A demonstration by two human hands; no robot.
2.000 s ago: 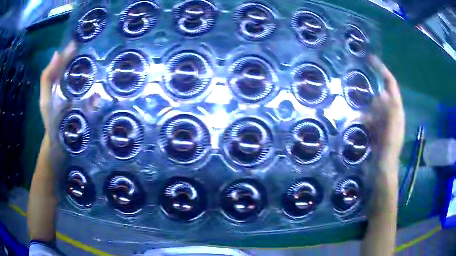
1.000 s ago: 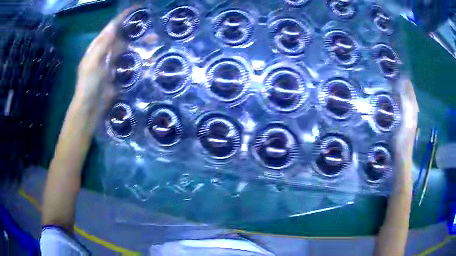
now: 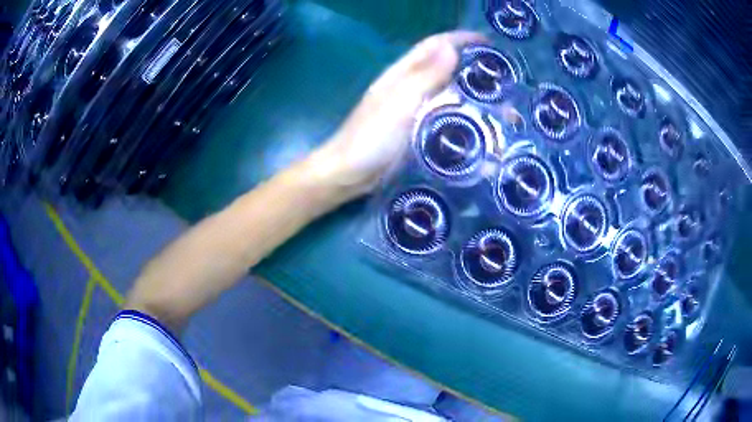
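A clear blister tray (image 3: 528, 235) filled with rows of dark round speaker parts (image 3: 452, 144) lies to the right, tilted in the picture. The parts show ribbed rings and shiny centres. My bare left hand (image 3: 396, 115) holds the tray's left edge, its fingertips at the edge near the top. My right hand is not in view.
A tall stack of filled trays (image 3: 124, 91) stands at the left on the green bench top (image 3: 272, 107). Slim tools (image 3: 711, 383) lie at the lower right. Yellow lines (image 3: 99, 276) mark the grey floor below the bench edge.
The view has turned, so the tray and my left hand sit further right in it. The tray stack shows larger. My right hand has gone out of view.
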